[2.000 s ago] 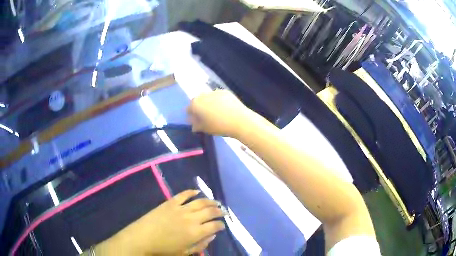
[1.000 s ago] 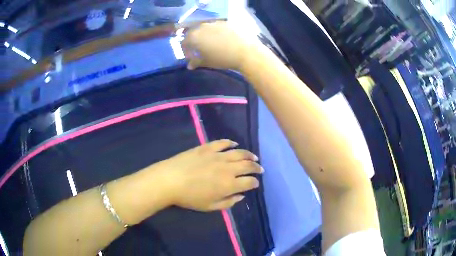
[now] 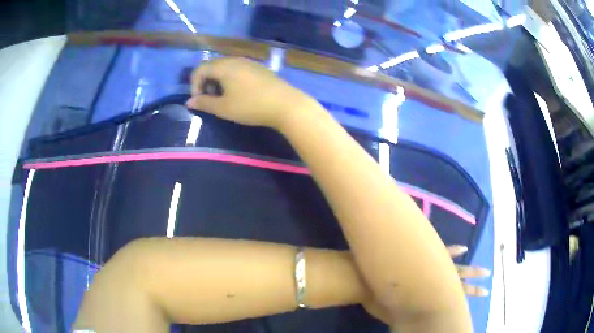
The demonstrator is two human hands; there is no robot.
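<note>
The dark cut panel [image 3: 241,208] lies flat with the shiny clear template sheet [image 3: 140,84]; a bright pink-red line [image 3: 156,156] with a short branch at the right runs across it. My right hand [image 3: 238,91] is at the panel's far edge, left of centre, thumb and fingers curled close together; a small dark spot shows between them, and whether they grip the edge is unclear. My left hand [image 3: 472,276] reaches under my right forearm. Its spread fingers lie at the panel's right edge; the rest of the hand is mostly hidden.
Brown-orange hinge tape [image 3: 312,63] crosses beyond the panel. The raised sheet behind it shows lamp reflections. Dark cloth pieces [image 3: 537,182] lie at the right, beside a white surface [image 3: 508,260]. A pale surface [image 3: 26,84] shows at the far left.
The view has swung left over the panel. My right hand has moved left along the far edge from the right corner. My left hand, at the right side, is now crossed by my right arm.
</note>
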